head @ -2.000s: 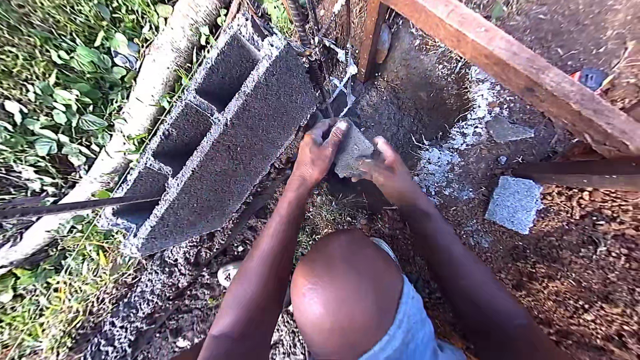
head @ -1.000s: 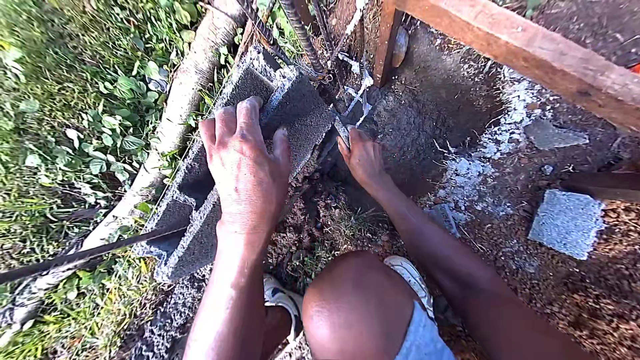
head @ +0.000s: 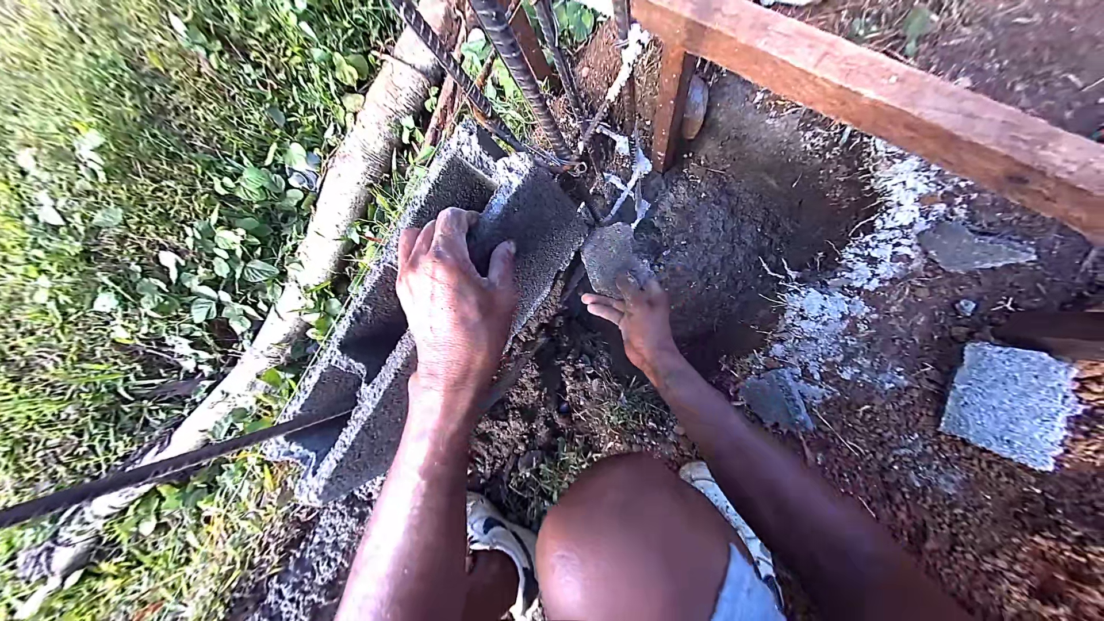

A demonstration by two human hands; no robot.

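Observation:
A hollow concrete block [head: 543, 228] lies at a slant left of centre, its cavities facing up. My left hand [head: 457, 297] grips one of its webs or walls near the upper end, fingers over the edge and thumb on the near side. Just right of the block's end, a flat broken piece of concrete [head: 609, 256] stands tilted, with the fingers of my right hand [head: 636, 317] on its lower edge. Steel rebars [head: 522, 78] rise beyond the block's upper end. Where my left fingertips enter the cavity they are partly hidden.
A wooden beam [head: 871, 103] crosses the upper right on a short post [head: 671, 108]. Concrete fragments [head: 1011, 404] lie on the soil at right. A pale log [head: 345, 207] runs along the block's left side beside grass. One rebar [head: 172, 466] extends into the block from the lower left.
Two seconds ago both hands were at the concrete piece; my left hand has since moved left onto the block. The piece now stands beside the block's end, my right hand still at it.

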